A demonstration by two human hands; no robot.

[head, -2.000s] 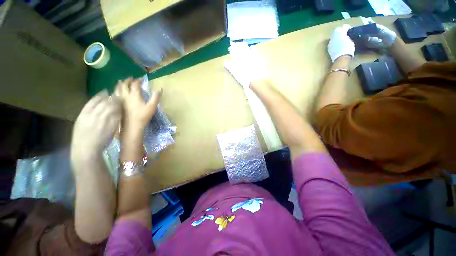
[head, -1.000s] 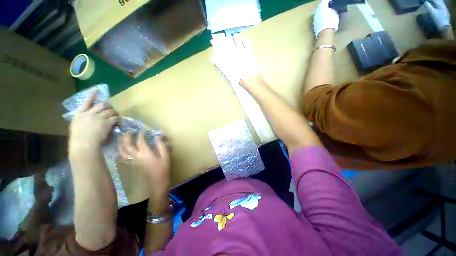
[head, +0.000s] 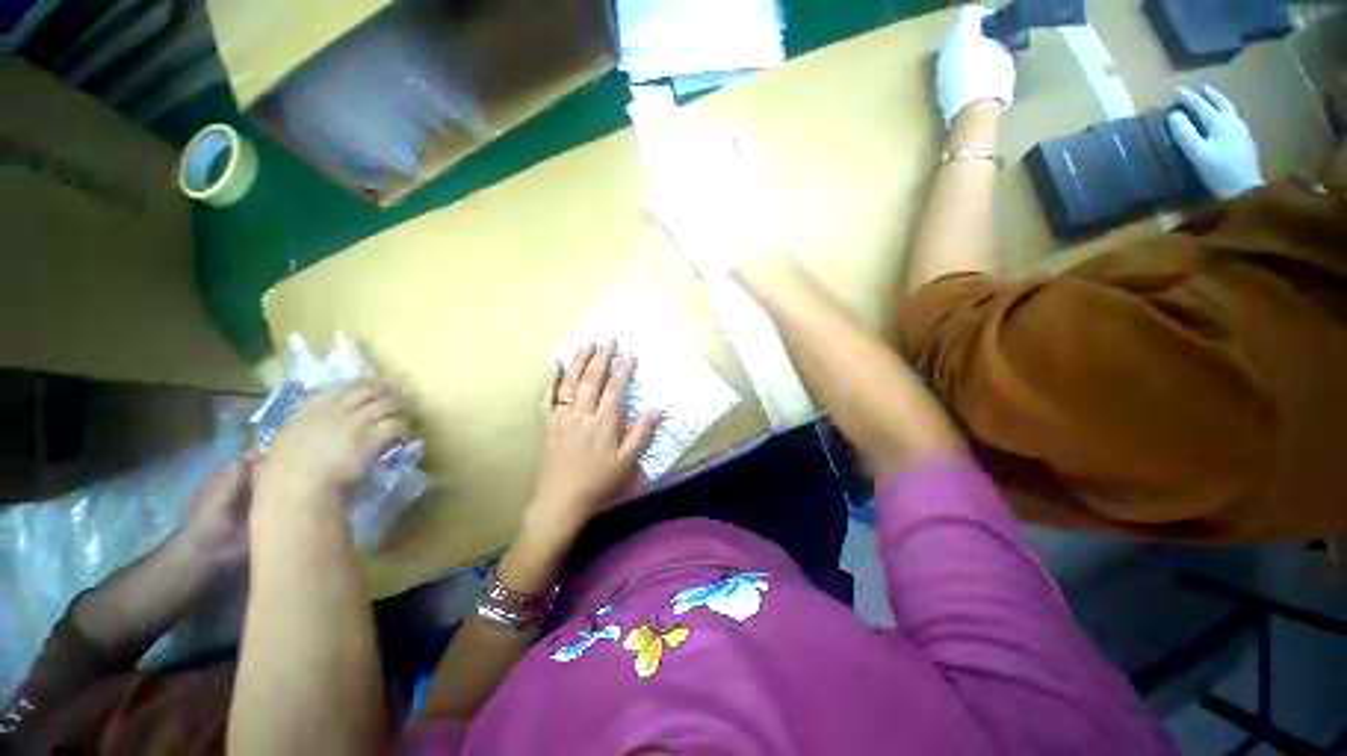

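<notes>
My left hand [head: 594, 428] is bare and lies palm down, thumb apart, on the left part of a bubble bag [head: 684, 402]. The bag lies flat and tilted on the cardboard sheet [head: 480, 281], close to my body. My right hand [head: 721, 185] is in a white glove, further forward and right. Glare washes it out, so its fingers and anything under them cannot be made out. A long pale strip [head: 761, 355] runs on the cardboard from below my right wrist to the near edge.
At left, a person's hand [head: 343, 428] is on crumpled bubble bags [head: 387, 495]. An open carton [head: 502, 89], tape roll [head: 217, 164] and white stack [head: 700, 37] stand at the back. At right, a person's gloved hand [head: 1214, 143] touches black devices [head: 1101, 177].
My left hand has moved right from the bags at left onto the bubble bag, which is now turned and further from my body. My right hand stays in nearly the same place.
</notes>
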